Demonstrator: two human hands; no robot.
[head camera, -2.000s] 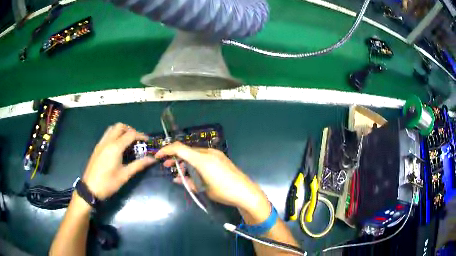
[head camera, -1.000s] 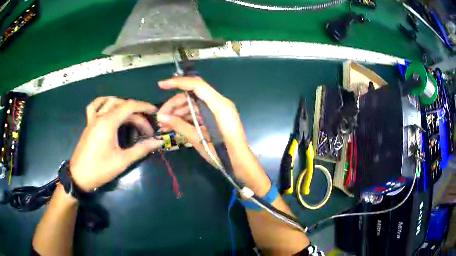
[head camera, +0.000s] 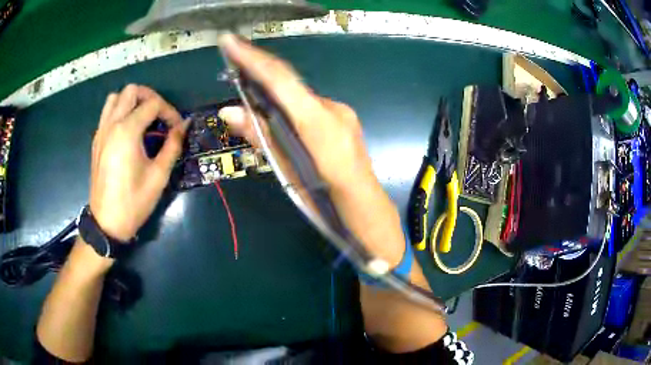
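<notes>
The circuit board assembly (head camera: 234, 164) lies on the dark green mat, a yellow and white component strip along its near side and dark parts behind. A thin red lead wire (head camera: 230, 221) runs from its near edge toward me. My left hand (head camera: 132, 153) has thumb and fingers closed at the board's left end; a bit of red wire shows between them. My right hand (head camera: 310, 135) is blurred above the board's right part, with the soldering iron (head camera: 275, 128) along the palm and its pale cable over the forearm. The iron's tip is not clear.
Long-nose pliers (head camera: 444, 182) and a pale yellow tape ring (head camera: 458, 269) lie at right, beside a parts tray (head camera: 482, 178) and a black box (head camera: 560, 171). A black cord (head camera: 36, 264) lies at left. The fume hood (head camera: 221, 13) hangs above the white rail (head camera: 400, 27).
The view has shifted, so hood and rail sit higher. The board now lies flatter and more visible. My right hand has lifted, the iron tilted back; the red wire now hangs straighter.
</notes>
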